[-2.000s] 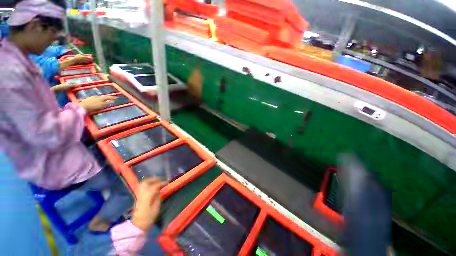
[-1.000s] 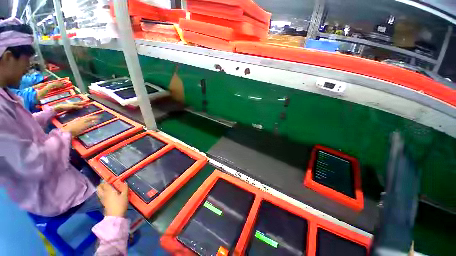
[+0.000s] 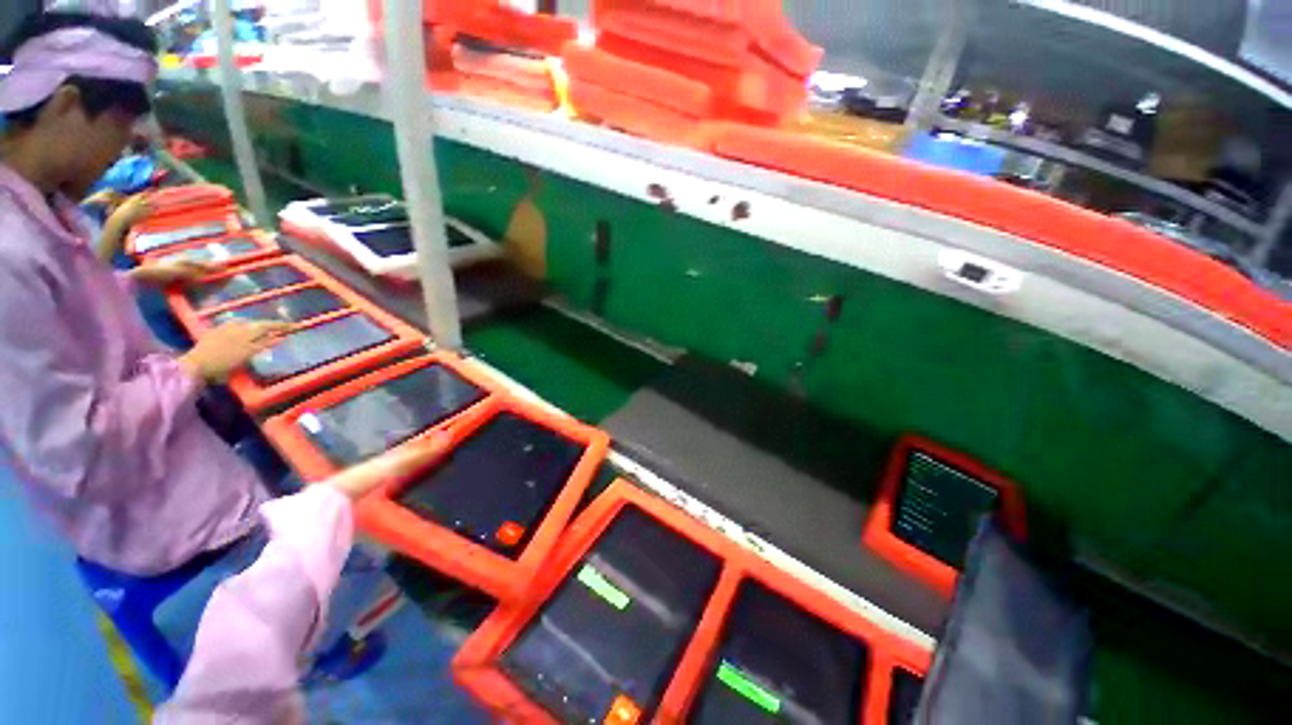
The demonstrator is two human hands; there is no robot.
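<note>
My left hand (image 3: 393, 465) comes in from the lower left in a pink sleeve and lies over a red foam tray (image 3: 456, 555). Its fingers reach the divider beside a dark tablet (image 3: 493, 479) with a small orange block. The finger closure is unclear. A paler tablet (image 3: 391, 408) is in the tray's other slot. A nearer red tray (image 3: 489, 663) holds a tablet (image 3: 619, 609) with green and orange blocks, and another tablet (image 3: 784, 654) with a green band. My right hand is not in view. A blurred dark slab (image 3: 1009, 623) stands at the lower right.
A single tablet with text lines (image 3: 938, 507) sits in a red tray beyond the pale rail (image 3: 709, 527). A person in pink (image 3: 92, 383) works on trays at the left. A white post (image 3: 421, 184) rises behind the line. Red foam is stacked on the shelf (image 3: 879, 213).
My left hand has moved from the tray's near-left corner onto its middle. That tray's near end has shifted toward the nearer tray and now touches or overlaps it. The dark slab is lower and farther left.
</note>
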